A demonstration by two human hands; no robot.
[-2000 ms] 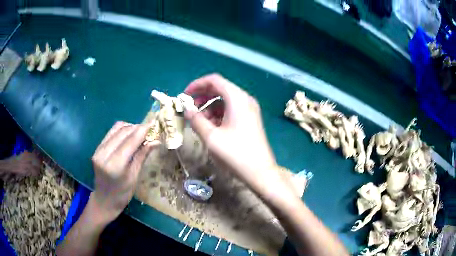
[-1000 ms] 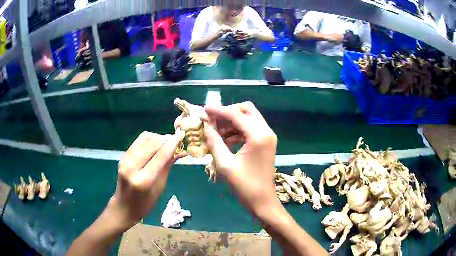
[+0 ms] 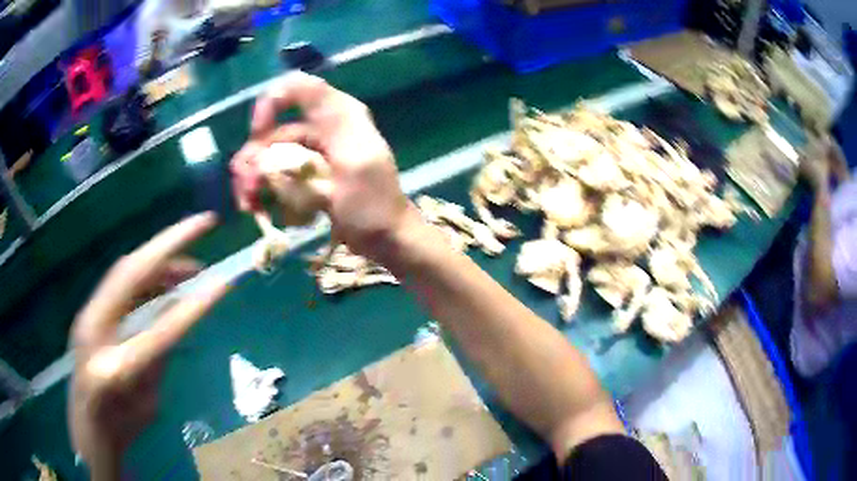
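Note:
My right hand [image 3: 343, 155] holds a beige muscular figure torso [image 3: 293, 178] in the air at upper left of centre. The view is blurred. A small limb hangs down from the torso. My left hand [image 3: 141, 329] is raised at the left, apart from the torso, with fingers spread and nothing in it. Below, the stained cardboard sheet [image 3: 413, 404] bears a small clear dish [image 3: 331, 471], cut by the bottom edge, with a thin stick [image 3: 277, 467] beside it.
A large torso pile [image 3: 601, 202] lies right of centre, with loose arms [image 3: 352, 271] left of it. Crumpled white tissue [image 3: 254, 385] lies beyond the cardboard. A blue crate [image 3: 564, 38] stands behind. A person's arm [image 3: 820, 225] shows at the far right.
The view has swung right and down. My left hand has let go of the torso and moved away, fingers apart. The torso now stays in my right hand. The dish has come into view.

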